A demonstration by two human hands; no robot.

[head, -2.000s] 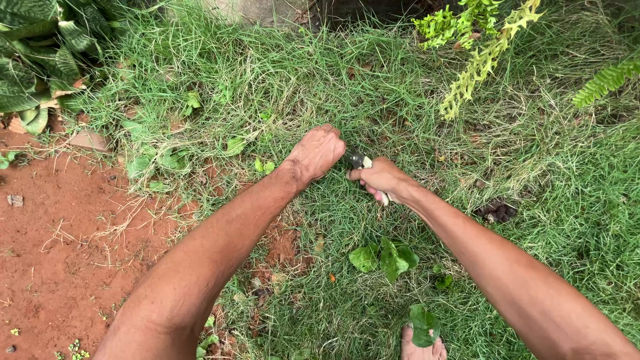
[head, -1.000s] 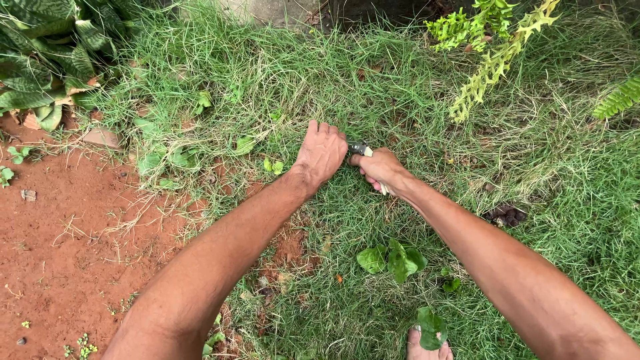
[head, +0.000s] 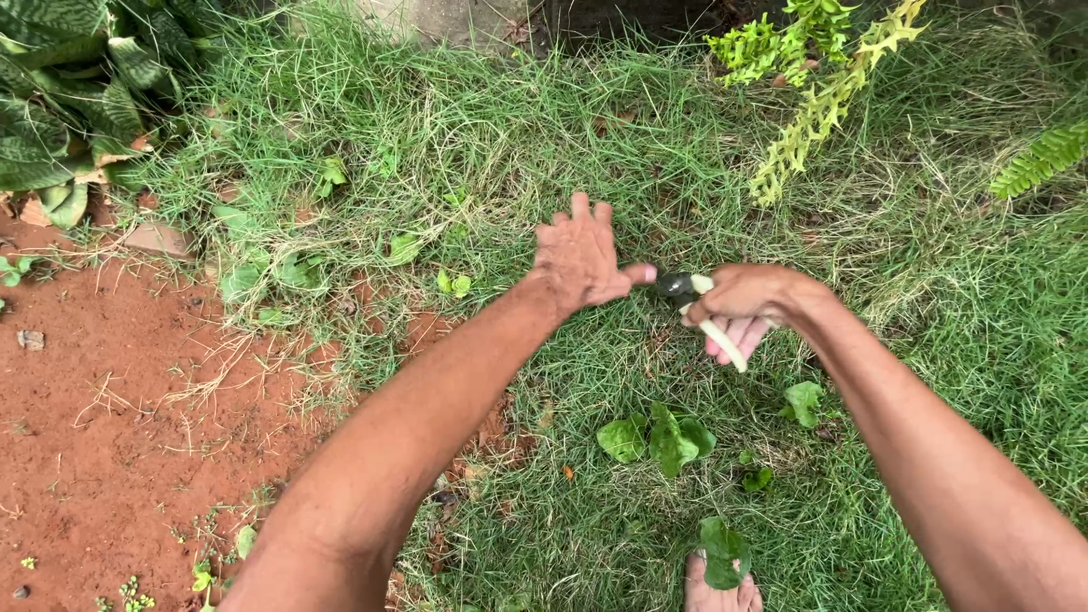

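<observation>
Over the grass (head: 476, 153), my left hand (head: 582, 255) is spread with its fingers apart and nothing in it; its thumb points right, close to the dark head of a hand tool. My right hand (head: 739, 306) grips this tool, which looks like pruning shears with pale handles (head: 724, 340). One handle sticks out below the fingers, which are partly loosened. The tool's dark metal part (head: 676, 285) lies between the two hands, low over the grass. Its blades are too small and blurred to make out.
Broad-leaved weeds (head: 671, 440) grow below the hands, near a bare foot (head: 722, 586). Bare red soil (head: 153, 408) lies at left, with a snake plant (head: 59, 93) above it. Yellow-green stems (head: 816, 119) and a fern frond (head: 1041, 161) reach in from the upper right.
My left hand, closed at the grass two seconds ago, has opened with its fingers spread. My right hand has turned and loosened its fingers around the tool's handles.
</observation>
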